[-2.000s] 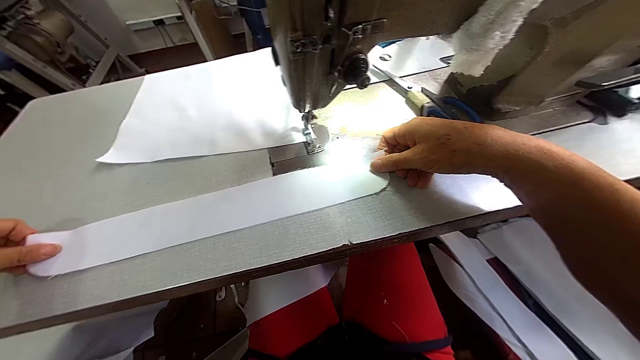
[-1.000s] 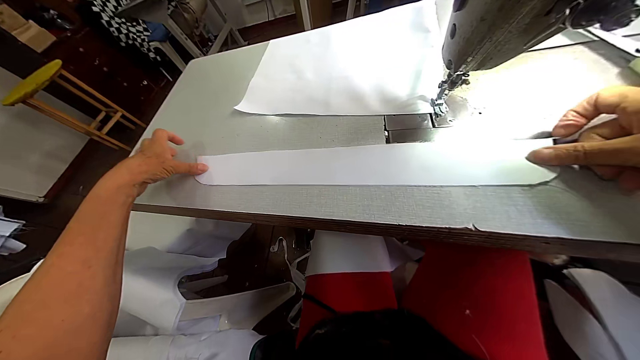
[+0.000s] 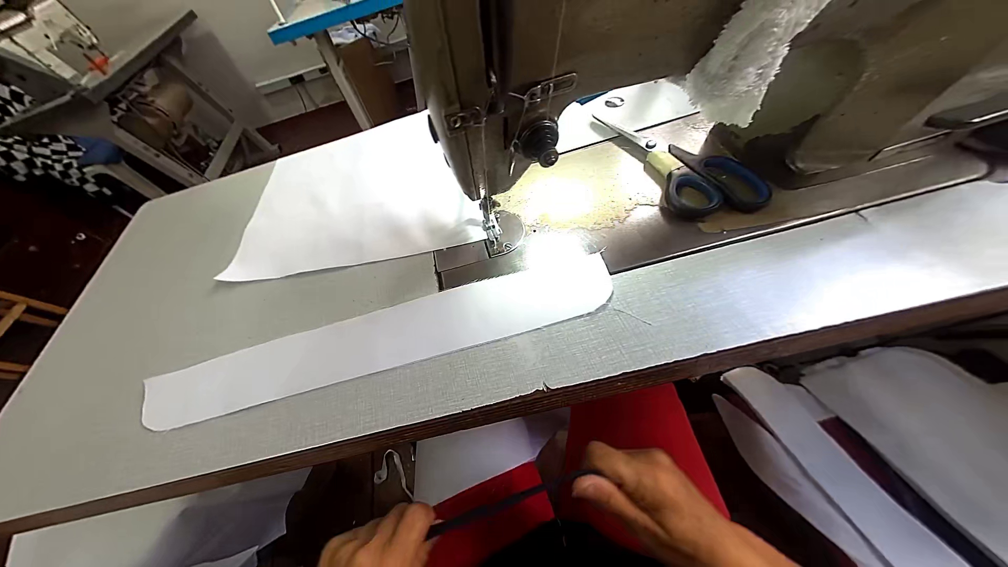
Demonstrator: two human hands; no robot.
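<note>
Over the lap, below the table edge, my left hand (image 3: 382,539) and my right hand (image 3: 642,488) grip a thin dark strip (image 3: 504,504) stretched between them. A long white fabric strip (image 3: 370,346) with rounded corners lies untouched on the sewing table (image 3: 315,425), its right end just in front of the needle plate. A larger white fabric piece (image 3: 354,205) lies behind it, its right edge at the presser foot (image 3: 491,224) of the sewing machine (image 3: 465,102). Scissors (image 3: 693,177) with dark blue handles rest on the machine bed.
White cut pieces (image 3: 819,457) hang or lie below the table at the right, and more white fabric (image 3: 165,520) is at the lower left. Another work table (image 3: 331,17) with a blue edge stands behind. A wooden stool (image 3: 24,319) is partly visible at far left.
Both hands have let go of the white strip's ends and moved down to the lap, where they now hold a dark strip. The white strip stays on the table. The view has shifted.
</note>
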